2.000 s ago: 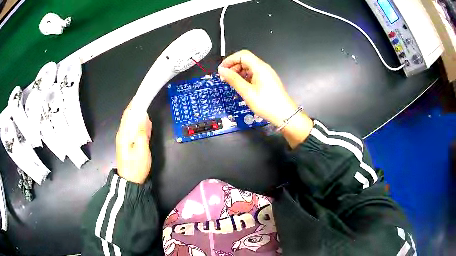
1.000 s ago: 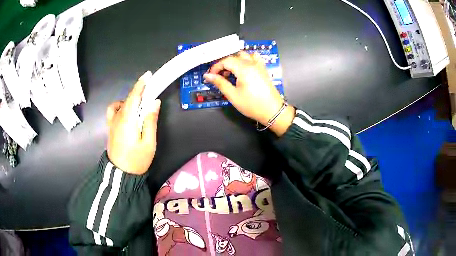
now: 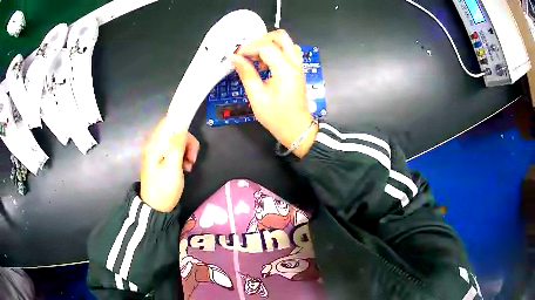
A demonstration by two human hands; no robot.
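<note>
My left hand [image 3: 165,165] is closed around the narrow end of a white curved housing [image 3: 200,79]. The housing's wide rounded end points up and away, over the upper left of a blue test board [image 3: 237,119]. My right hand [image 3: 277,82] is over the board, thumb and fingertips close together at the edge of the housing's wide end. A bit of red shows by these fingertips. Whether they pinch a wire is too small to tell. The board has a red part on its near edge; its middle is hidden by my right hand.
A fan of white curved shells [image 3: 73,82] lies at the left, with small green boards [image 3: 19,174] below it. A white piece [image 3: 16,23] is on the green belt [image 3: 44,13]. A power supply [image 3: 490,41] with a white cable [image 3: 449,50] stands at the upper right.
Since one second ago, the housing has turned from edge-on to show its wide rounded end, which points up and away. My right hand has moved slightly left and up to the housing's edge.
</note>
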